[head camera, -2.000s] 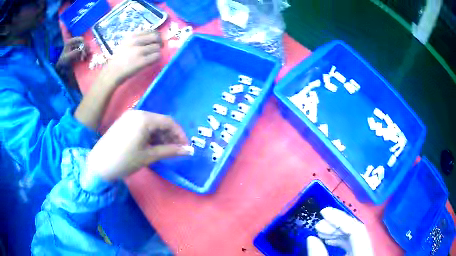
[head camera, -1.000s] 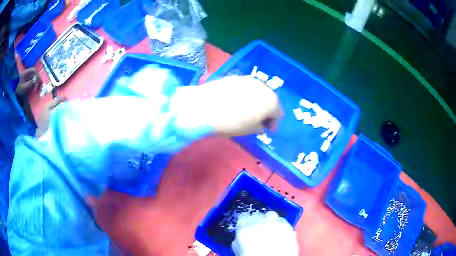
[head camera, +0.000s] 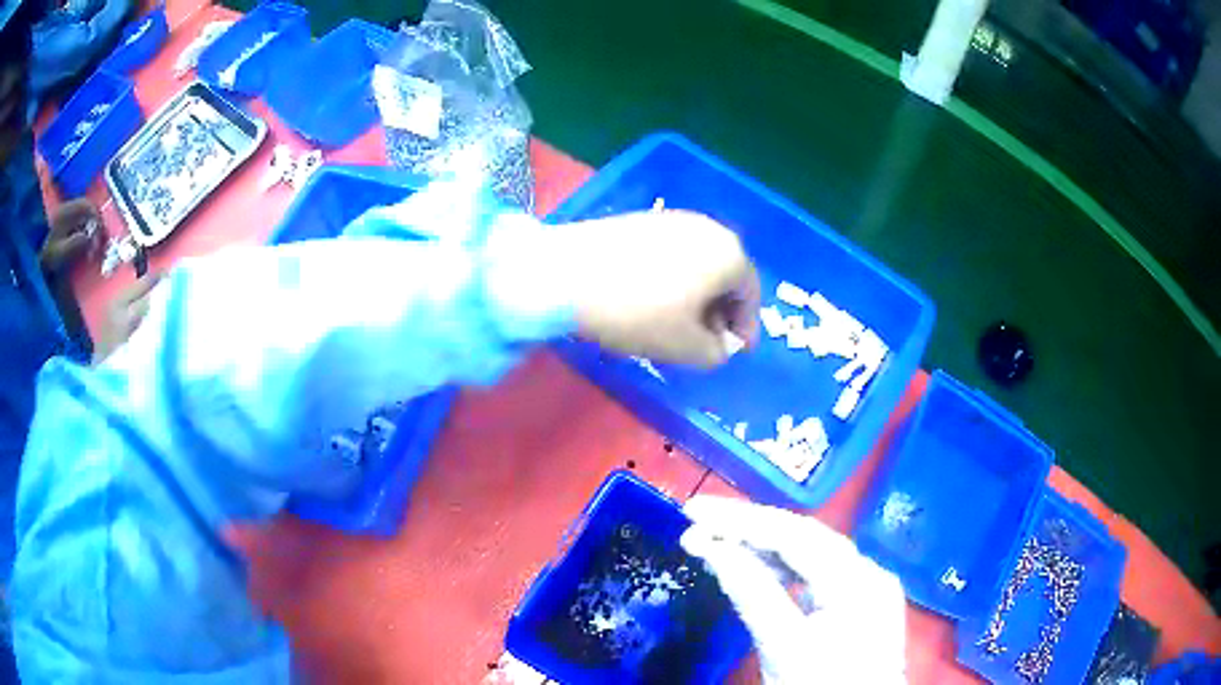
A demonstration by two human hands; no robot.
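Observation:
My left hand [head camera: 670, 288], bare, is over the blue housing supply bin [head camera: 857, 462]. Its fingers are closed on a white plastic housing [head camera: 731, 343], of which only a small end shows. White housings [head camera: 833, 335] lie scattered in that bin. My right hand [head camera: 803, 589], in a white glove, is over the right edge of the small parts tray [head camera: 549, 589], thumb and fingers brought close together. Whether it holds a tiny part cannot be told. The tray holds dark and shiny small parts [head camera: 629, 589].
My left sleeve covers much of the finished-parts bin [head camera: 382, 495]. At right are a blue tray [head camera: 971, 462] and a shallow tray with metal parts [head camera: 1051, 575]. A metal tray [head camera: 181, 161], a clear bag [head camera: 462, 114] and another person's hands are at upper left.
My left hand went from the finished-parts bin to the supply bin and now shows a white piece at its fingertips. My gloved right hand has risen from inside the parts tray to its right edge.

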